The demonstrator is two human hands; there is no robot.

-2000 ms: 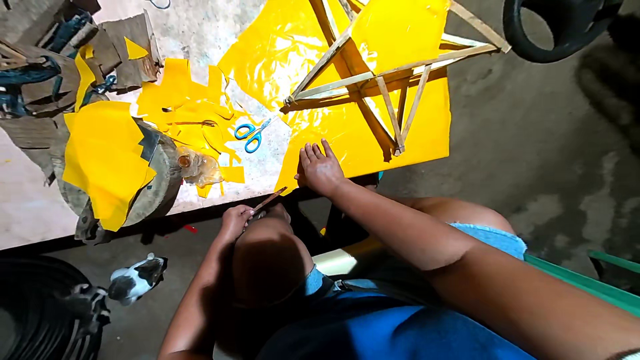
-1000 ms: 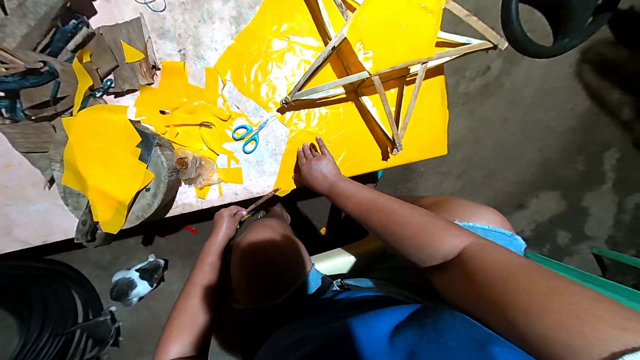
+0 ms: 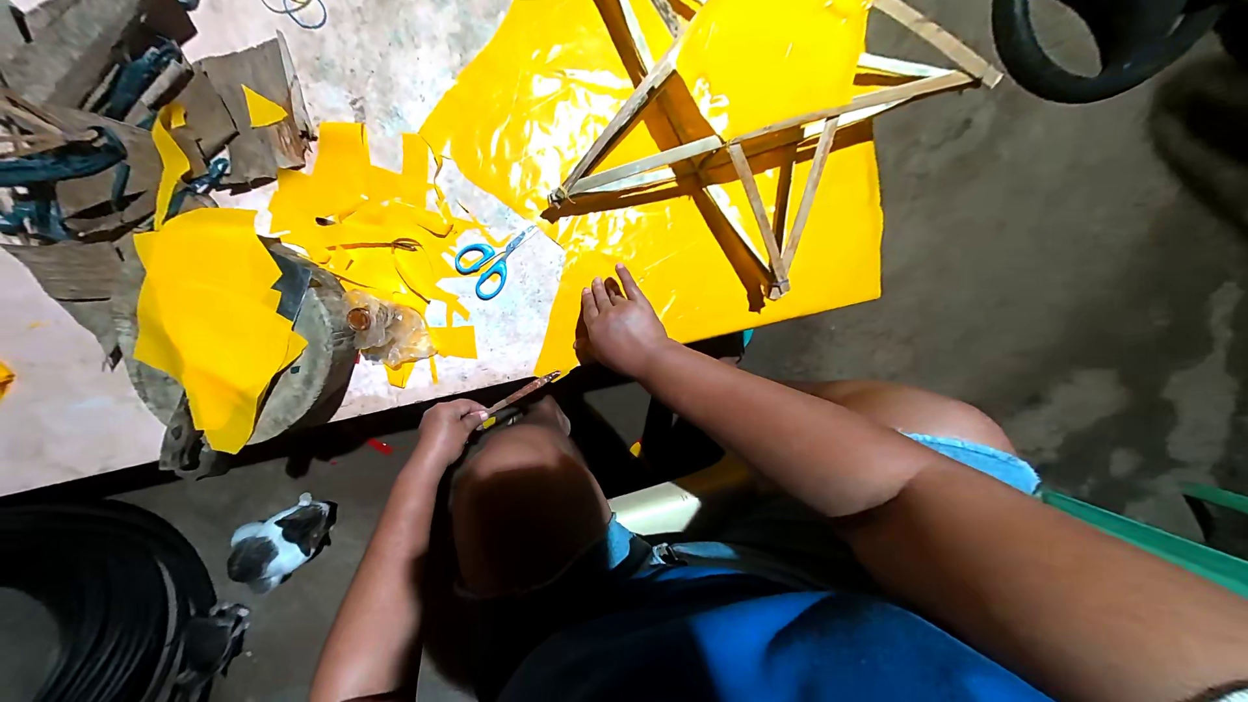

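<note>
Yellow plastic sheet [image 3: 829, 234] covers the right part of the table, with a star-shaped frame of wooden or bamboo sticks [image 3: 663, 161] on it. My right hand [image 3: 624, 327] rests with spread fingers on the sheet's near edge. At the table's front edge, my left hand [image 3: 453, 426] grips a thin brownish pen-like tool [image 3: 525, 390] whose tip points toward the sheet's near corner; its exact kind cannot be told. Blue-handled scissors [image 3: 490, 266] lie on the table left of the sheet. Yellow offcuts [image 3: 375, 210] are scattered beside them.
On the left, a round wooden block [image 3: 327, 336] carries a yellow piece [image 3: 210, 312]. Behind it lie cardboard scraps [image 3: 244, 93]. A small clear plastic bag [image 3: 395, 331] sits among offcuts. On the floor are a black-and-white animal [image 3: 281, 543] and a black coil [image 3: 107, 585]. A tyre [image 3: 1063, 83] stands upper right.
</note>
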